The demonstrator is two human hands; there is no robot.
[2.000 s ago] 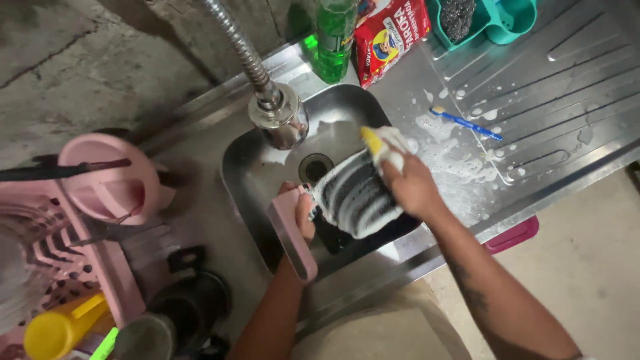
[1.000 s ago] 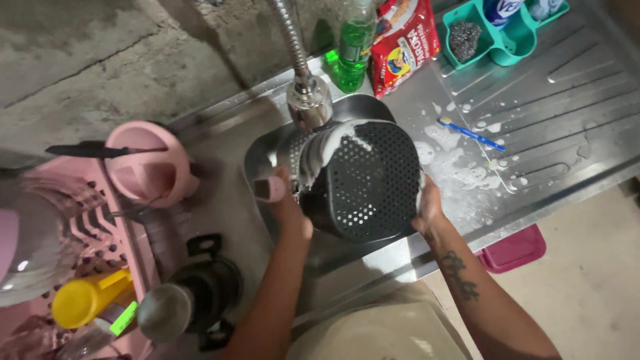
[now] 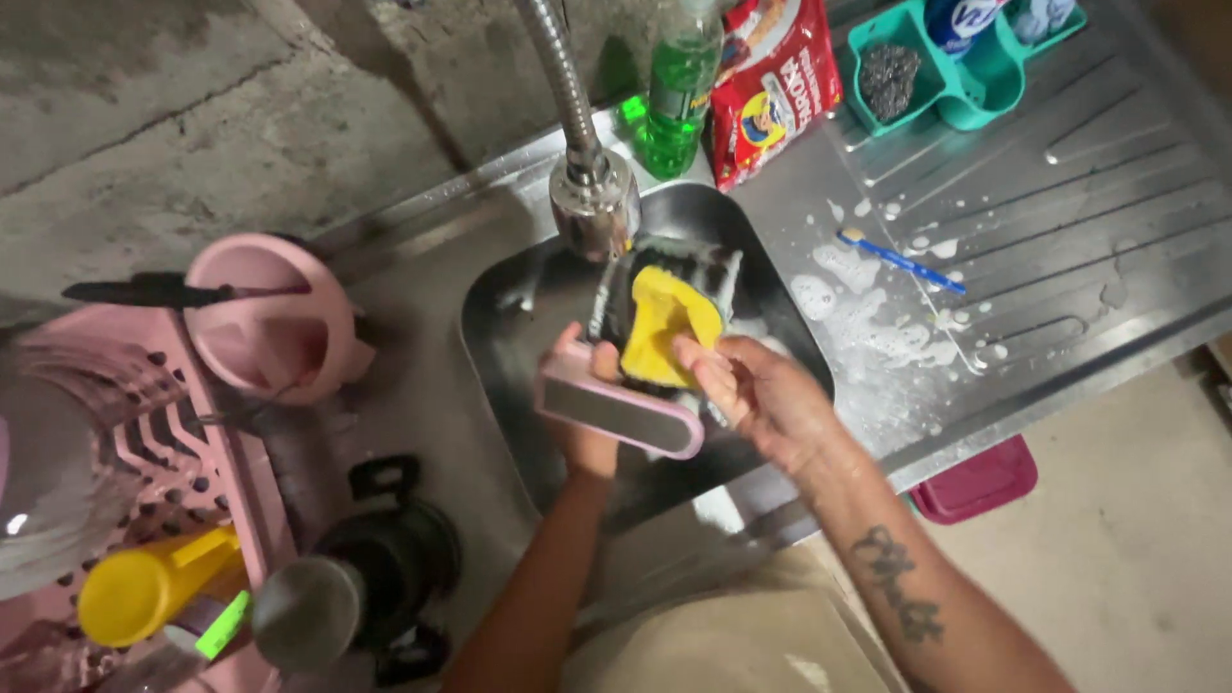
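Note:
Over the steel sink basin (image 3: 500, 385), my left hand (image 3: 587, 423) grips the pink-edged handle (image 3: 621, 409) of a dark, perforated basket, perhaps from an air fryer. White suds streak the basket (image 3: 611, 298), which is partly hidden behind a yellow sponge (image 3: 664, 327). My right hand (image 3: 751, 385) holds that sponge by its lower right edge, against or just in front of the basket. The chrome faucet head (image 3: 595, 207) hangs directly above.
Foam and a blue toothbrush (image 3: 900, 262) lie on the drainboard (image 3: 1078, 221). Behind stand a green soap bottle (image 3: 674, 96), a red packet (image 3: 775, 91) and a teal caddy (image 3: 977, 91). At left are a pink dish rack (image 3: 255, 500), a pink container (image 3: 274, 318) and a dark pot (image 3: 404, 558).
The basket has turned from showing its broad perforated face one second ago, and sits lower in the basin. My right hand has left its right side and now holds the yellow sponge in plain view.

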